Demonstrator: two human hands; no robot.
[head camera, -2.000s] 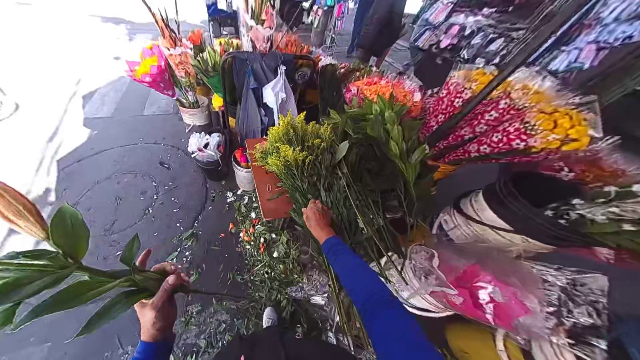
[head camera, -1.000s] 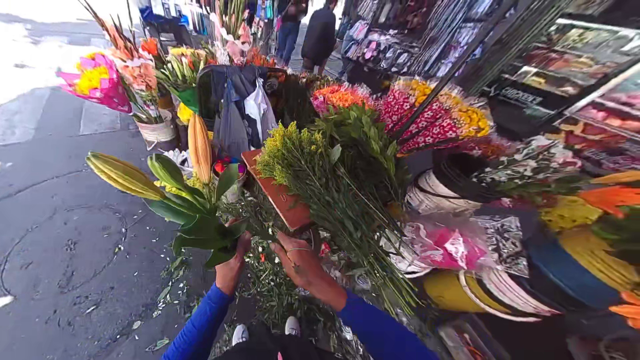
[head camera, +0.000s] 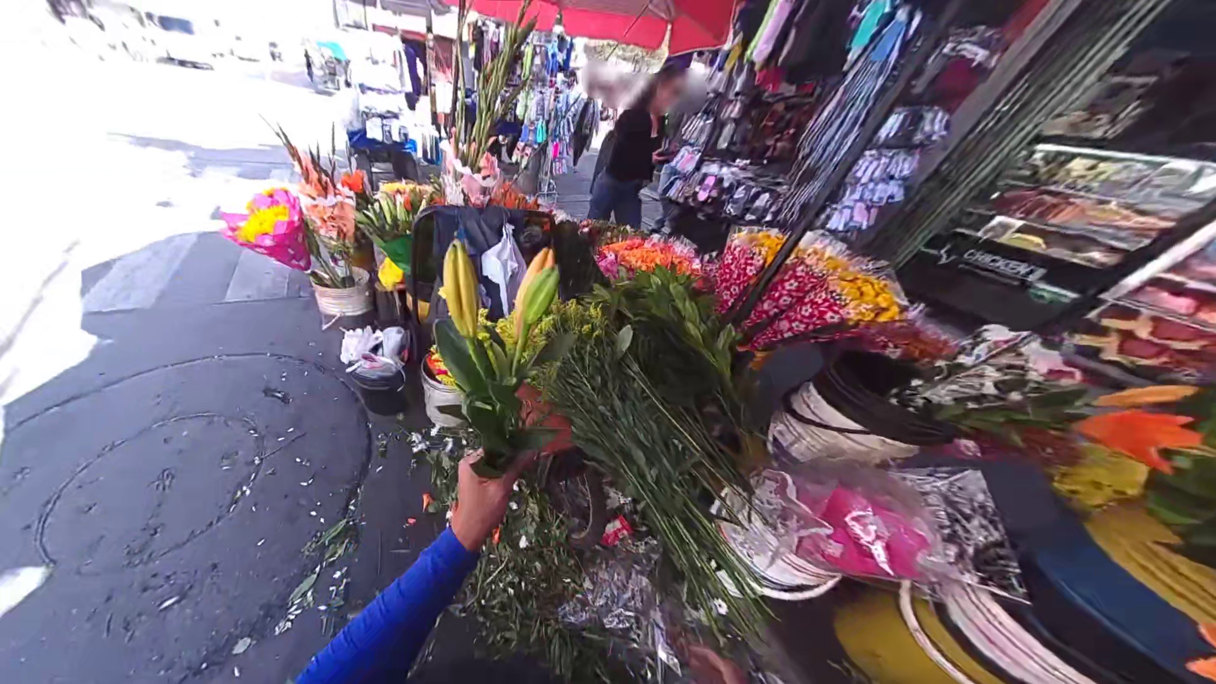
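Note:
My left hand (head camera: 483, 494), in a blue sleeve, grips lily stems (head camera: 494, 418) that stand upright, with closed yellow-green buds on top and broad leaves round the fist. Just right of it, a large bunch of greenery (head camera: 655, 408) with long stems and small yellow blooms lies across a reddish-brown board (head camera: 546, 423), partly hidden by leaves. Of my right hand (head camera: 714, 665) only a blurred bit shows at the bottom edge, below the ends of the long stems; its fingers and anything in them cannot be made out.
Cut leaves (head camera: 532, 589) litter the ground. Wrapped bouquets (head camera: 807, 294) stand behind the greenery; a white bucket (head camera: 836, 427) and pink plastic wrap (head camera: 869, 532) are at right. A dark bucket (head camera: 380, 380) stands at left. A person (head camera: 629, 157) stands by the stalls beyond.
The lily stems in my left hand went from lying sideways to upright. My right hand left the greenery, came beside the left, then dropped to the bottom edge. The view has tilted up.

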